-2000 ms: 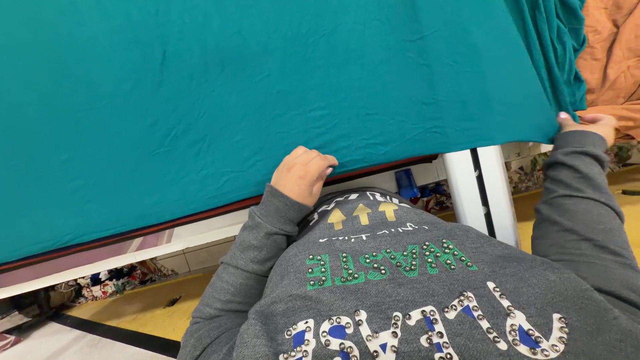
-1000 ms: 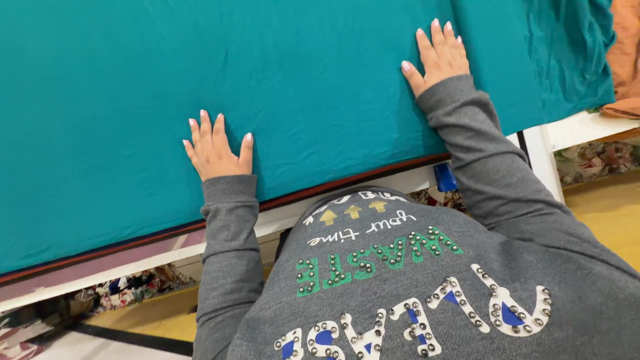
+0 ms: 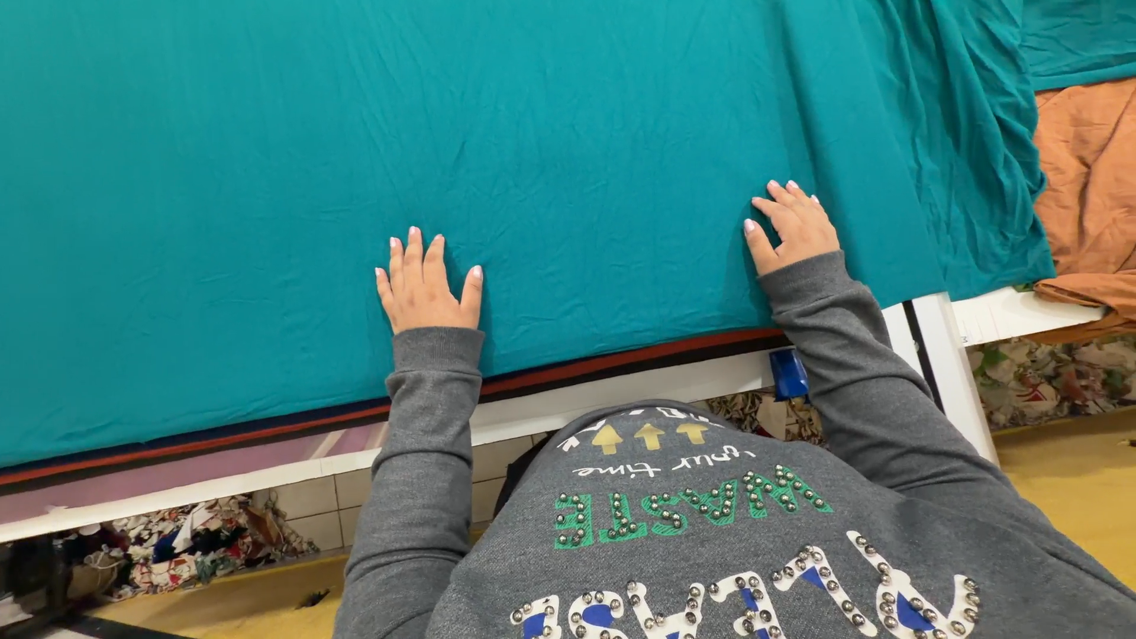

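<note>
A wide sheet of teal fabric [image 3: 568,177] covers most of the work surface, with light wrinkles across it and a raised fold near the right. My left hand [image 3: 428,288] lies palm down on it, fingers spread, a short way in from the near edge. Farther right, my right hand [image 3: 790,226] rests on the same cloth with its fingers apart, just beside the fold. Neither hand grips anything. Beneath the teal layer, red and dark fabric layers [image 3: 621,359] show along the near edge.
Bunched teal fabric [image 3: 985,160] and crumpled orange fabric [image 3: 1087,186] lie at the right. A white table edge [image 3: 621,395] runs before my body, with a blue object [image 3: 789,373] beside it. Piled fabric scraps [image 3: 191,541] sit below, near the yellow floor [image 3: 231,599].
Two seconds ago my right hand held the fabric's near right corner; it now lies flat on the cloth. My left hand has gone from the near edge onto the sheet.
</note>
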